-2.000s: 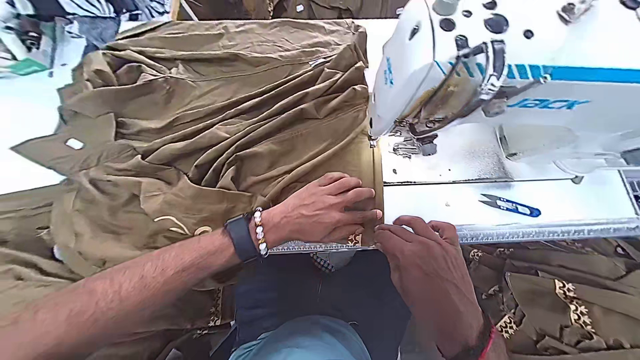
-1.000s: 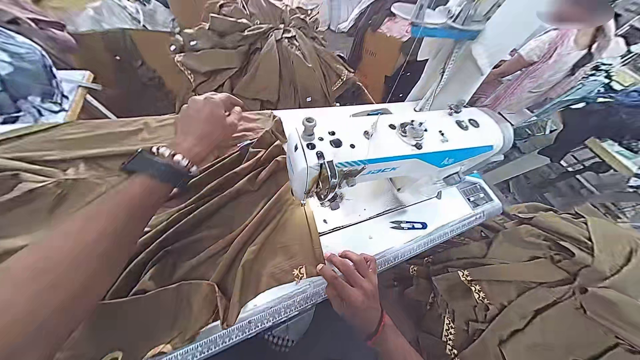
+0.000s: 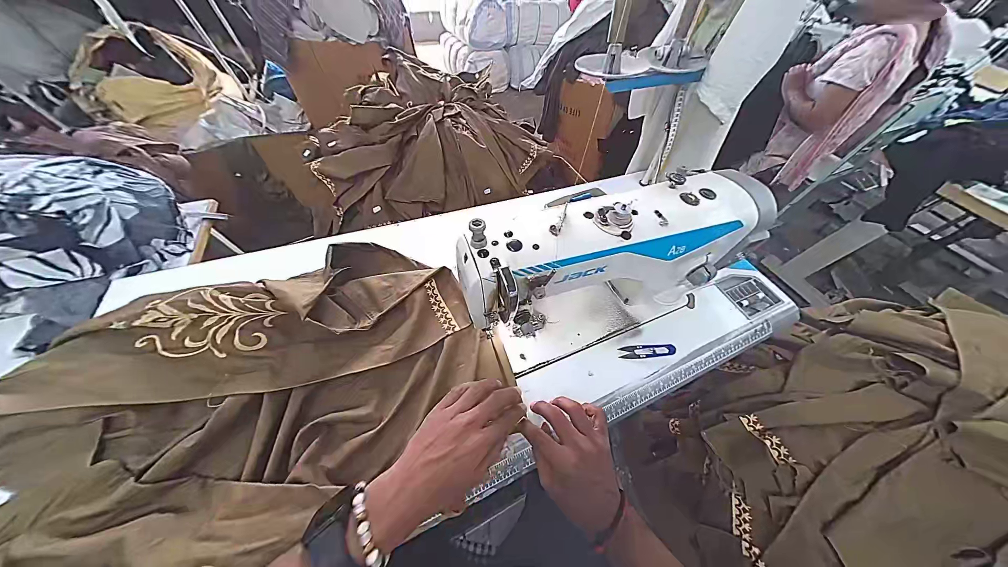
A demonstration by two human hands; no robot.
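Observation:
A brown embroidered garment (image 3: 260, 409) lies over the left of the white sewing table, its right edge under the needle area of a Jack sewing machine (image 3: 614, 244). On the garment's edge just in front of the needle rests my left hand (image 3: 461, 445), fingers bent, with a watch and bead bracelet at the wrist. Close beside it, my right hand (image 3: 573, 457) pinches the same edge near the table's front; the fingertips of the two hands nearly meet. Blue-handled thread snips (image 3: 647, 351) lie on the machine bed, right of the needle.
Brown garments (image 3: 882, 441) are heaped at the right, and another brown pile (image 3: 433, 150) stands behind the table. A measuring tape (image 3: 685, 370) runs along the table's front edge. Patterned cloth (image 3: 87, 220) lies at the far left. A person (image 3: 843, 94) is at the back right.
My left hand has come from the garment's far side back to its near edge, beside my right hand. An embroidered part of the garment now lies face up at the left.

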